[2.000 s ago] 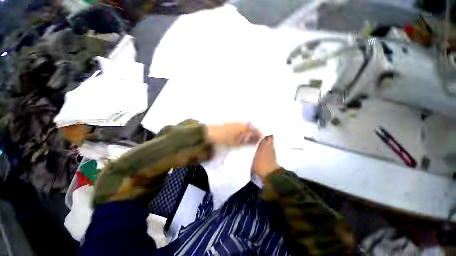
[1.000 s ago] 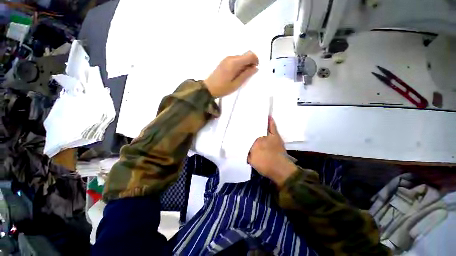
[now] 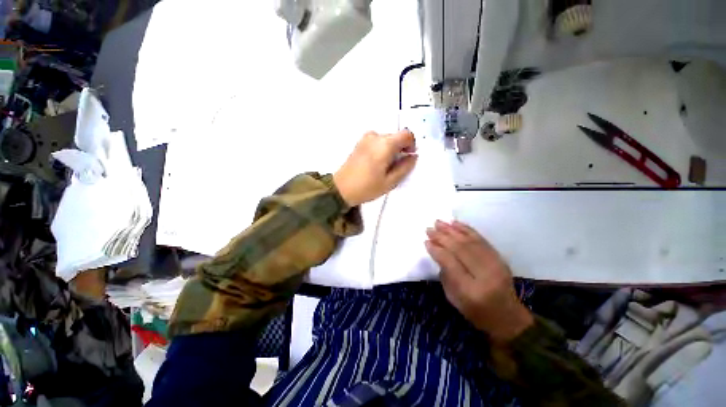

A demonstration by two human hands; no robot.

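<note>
A white fabric panel (image 3: 263,135) covers the table left of and below the needle area of the sewing machine (image 3: 525,48). A fold or seam line runs down the part between my hands. My left hand (image 3: 376,165) is just below left of the presser foot (image 3: 455,135), thumb and fingers pinching the fabric. My right hand (image 3: 474,274) lies palm down, fingers together, on the fabric's right edge near the table's front. The fabric's upper right edge reaches beside the presser foot; whether it is under the foot I cannot tell.
Red-handled thread snips (image 3: 633,151) and a small brown block (image 3: 696,170) lie on the machine bed at right. A pale lamp head (image 3: 330,36) hangs at the top. Stacked white cut pieces (image 3: 99,207) are at left. A beige and white heap (image 3: 645,342) is at lower right.
My left hand has moved down relative to the machine. My right hand has shifted right and flattened on the fabric edge. The panel's lower end has spread out flatter. The view has shifted.
</note>
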